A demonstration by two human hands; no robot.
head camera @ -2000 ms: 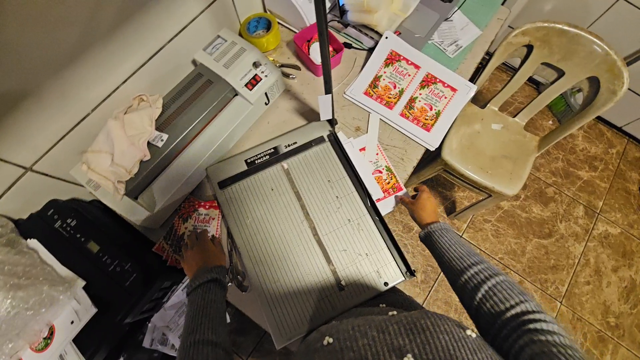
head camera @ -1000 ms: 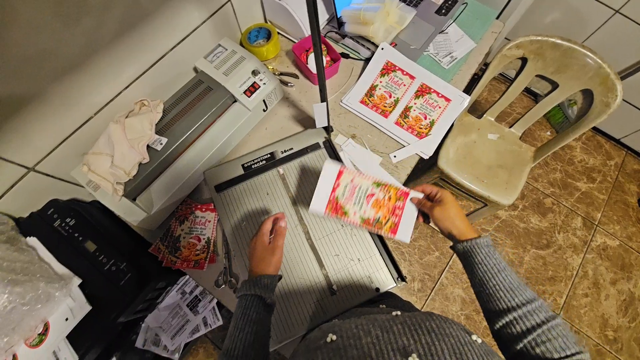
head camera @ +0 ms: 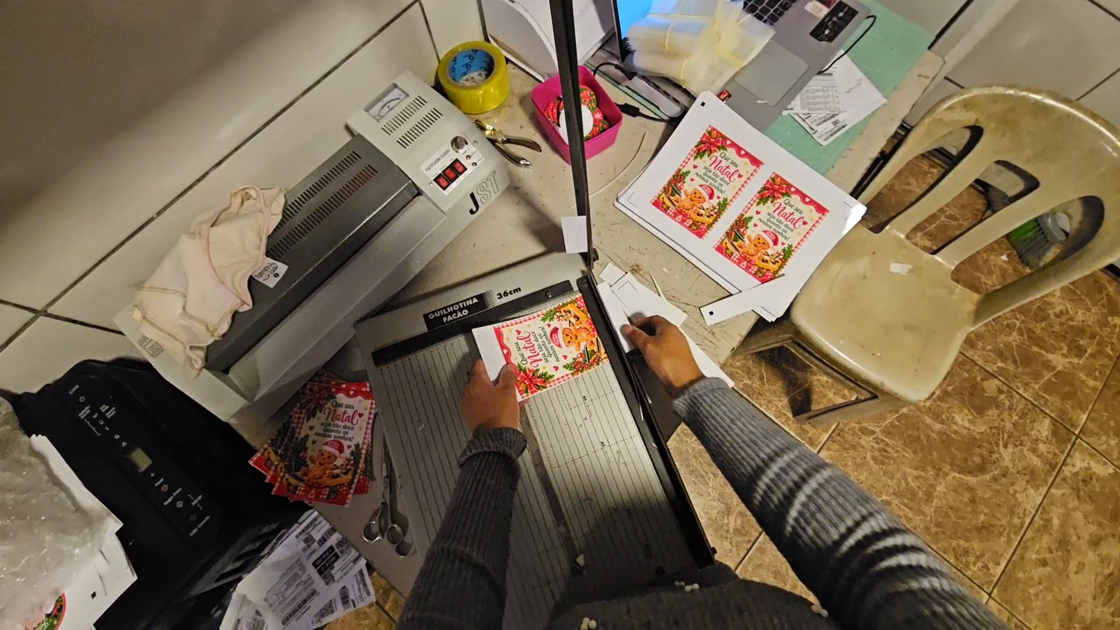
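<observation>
A printed Christmas card [head camera: 553, 344] with a white strip at its left end lies on the bed of a guillotine paper cutter [head camera: 604, 455], near its top rule. My left hand [head camera: 492, 395] grips the card's lower left part, thumb on top. The card's right end reaches the cutting edge. The cutter's blade arm [head camera: 573, 131] stands raised. Just beyond the cutting edge, my right hand [head camera: 662, 350] has its fingers at white paper offcuts [head camera: 643, 302]; whether it grips one I cannot tell. Cut cards [head camera: 322, 442] lie piled left of the cutter.
A laminator [head camera: 350, 219] with a cloth [head camera: 210, 280] on it stands at the left, above a black printer [head camera: 131, 472]. Scissors [head camera: 387, 516] lie beside the cutter. Printed sheets [head camera: 744, 206], a pink box [head camera: 604, 140], pliers [head camera: 507, 140] and a laptop [head camera: 779, 61] are behind. A plastic chair [head camera: 892, 297] stands right.
The card, held in the air by my right hand a second ago, now lies on the cutter under my left hand. My left hand has left the card pile, where it was two seconds ago.
</observation>
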